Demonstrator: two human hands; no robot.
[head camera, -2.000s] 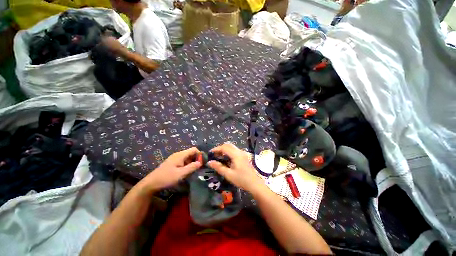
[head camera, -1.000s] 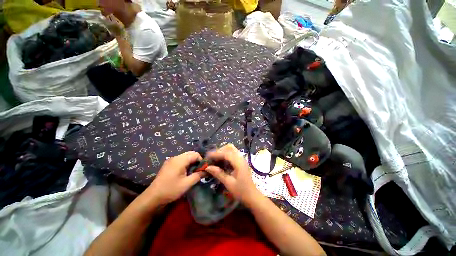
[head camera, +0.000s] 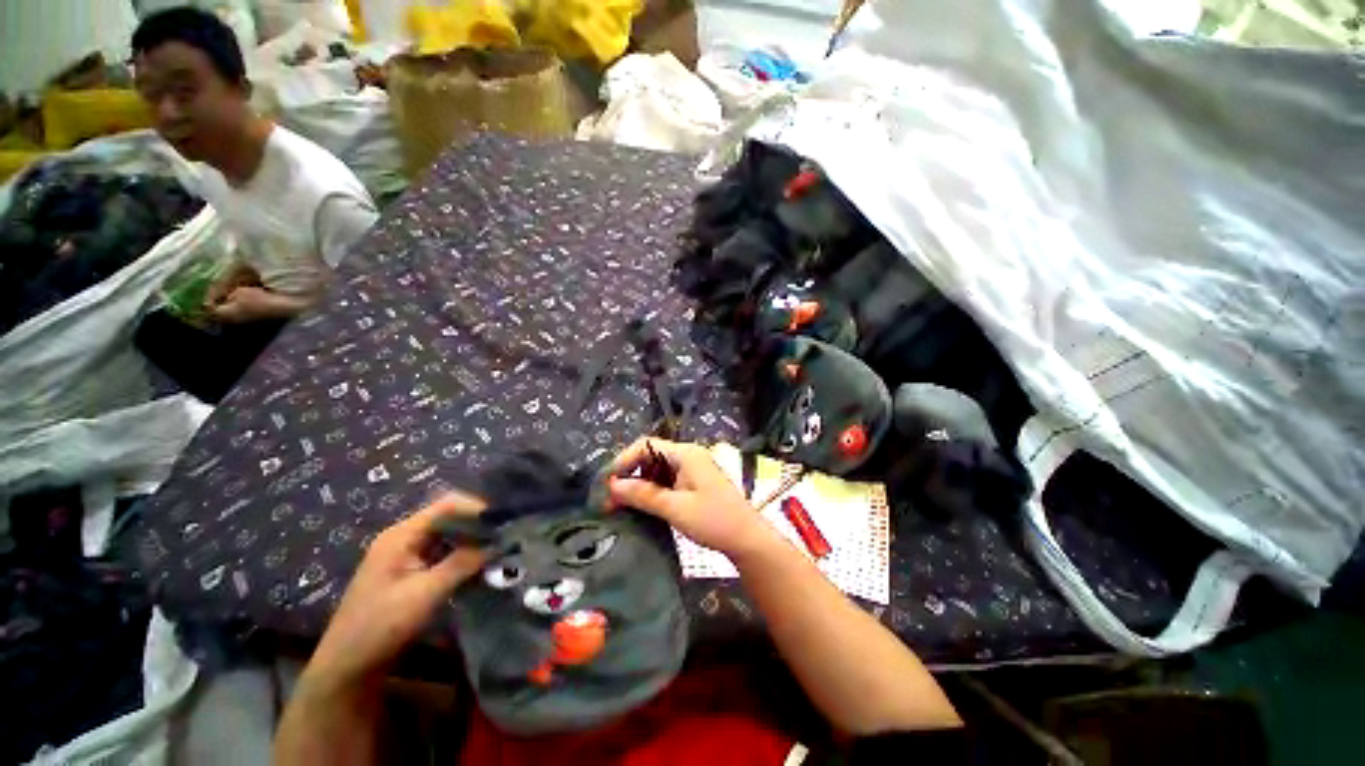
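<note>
A grey plush crossbody bag faces up in front of me at the table's near edge. It shows white-and-black eyes, a small white muzzle and an orange-red patch. My left hand is at its upper left corner, fingers bent against the edge and slightly blurred. My right hand pinches its upper right corner by the ear. Dark fuzzy material bunches at the bag's top between my hands. A dark strap lies on the cloth beyond.
A pile of bags lies at the right beside a large white sack. A red marker-like tool lies on a printed paper sheet. A person sits across at the left, near open sacks of dark bags.
The bag is now spread wider with its whole face showing, and my hands have moved apart to its top corners. The view has shifted, and the person across now faces this way.
</note>
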